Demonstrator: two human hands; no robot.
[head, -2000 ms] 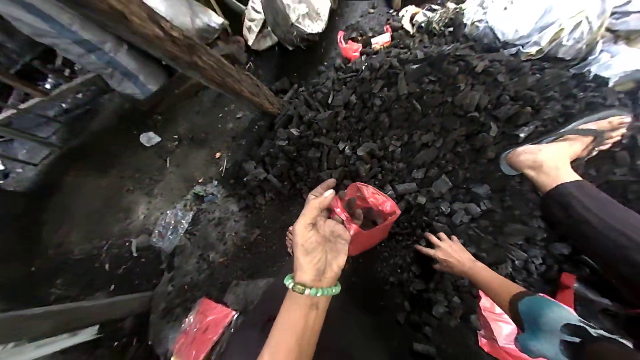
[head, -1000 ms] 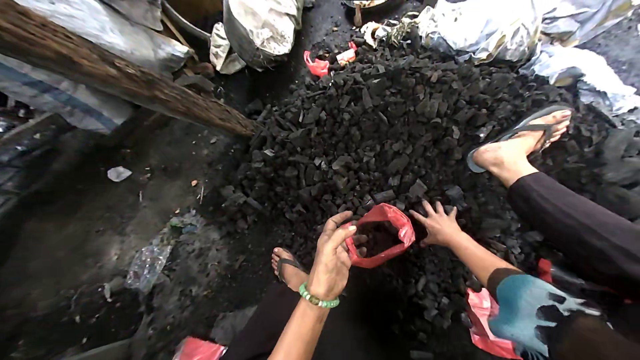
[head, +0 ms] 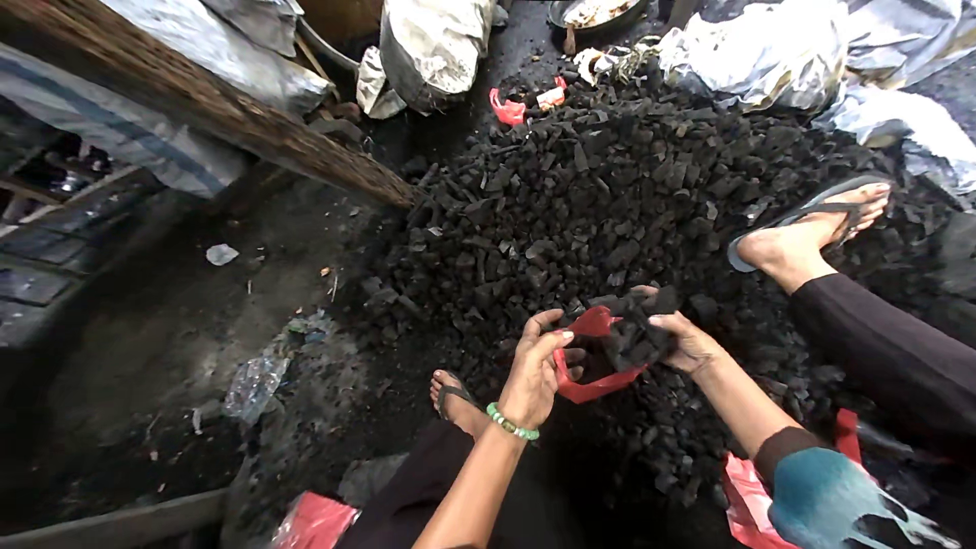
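Note:
My left hand (head: 540,366), with a green bead bracelet (head: 512,422) at its wrist, grips the left rim of a red plastic bag (head: 598,387). The bag's mouth faces up, and its inside looks dark. At the bag's right rim, my right hand (head: 682,335) holds several black charcoal pieces (head: 639,335), which hang partly over the opening. Its fingertips are partly hidden by the charcoal. Both hands are above the near part of a large charcoal heap (head: 564,198).
A wooden pole (head: 290,137) slants in from upper left. My sandalled feet are at the heap's right (head: 816,221) and near side (head: 454,400). Red plastic (head: 314,522) lies at lower left, more (head: 751,496) at lower right. Whitish sacks (head: 762,57) and a round pan (head: 598,15) stand behind.
My right hand was on the charcoal with spread fingers one second ago; now it is at the bag's rim with several pieces in it. My left hand has kept hold of the bag.

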